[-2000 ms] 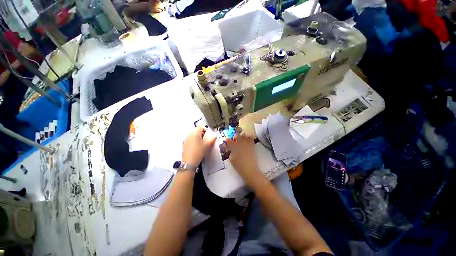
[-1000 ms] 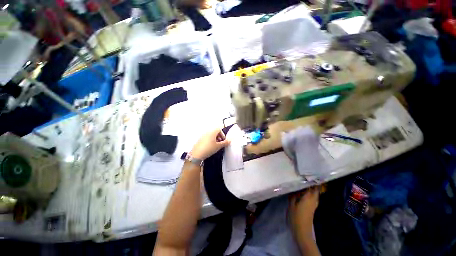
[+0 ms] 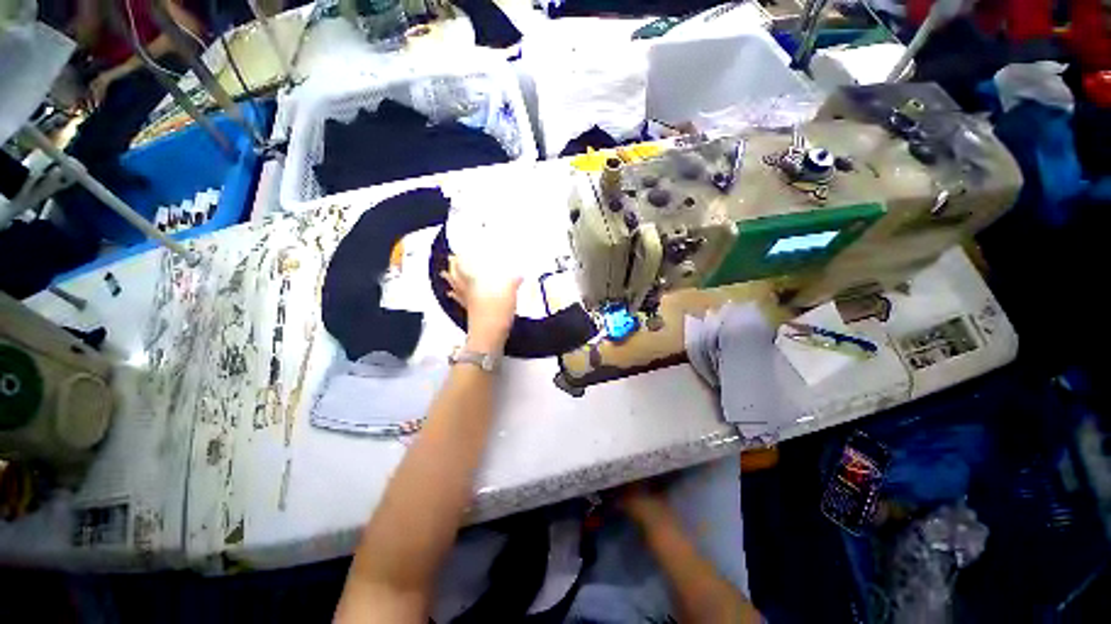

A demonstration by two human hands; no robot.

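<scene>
A black curved piece [image 3: 542, 336] lies on the white table, one end at the needle area by the blue foot guard [image 3: 620, 322] of the sewing machine [image 3: 792, 183]. My left hand [image 3: 485, 305] is on this piece left of the needle, fingers at its inner curve and over its edge. My right hand [image 3: 636, 497] is low beyond the table's front edge, small and blurred; its fingers are not clear. A black pile [image 3: 353, 287] lies at left, with a grey stack [image 3: 372, 396] below it. Another grey stack [image 3: 746, 366] lies right of the needle.
A white basket of black pieces [image 3: 402, 152] stands behind. A pen [image 3: 835, 336] lies on paper at right. A phone [image 3: 855, 483] and clear plastic lie at lower right. Black and grey pieces [image 3: 536, 567] hang below the table edge. Part of another machine [image 3: 49, 402] is at left.
The black piece has swung from the table's front edge up onto the table, left of the needle. My left hand has moved left and up with it. My right hand has left the needle and dropped below the edge.
</scene>
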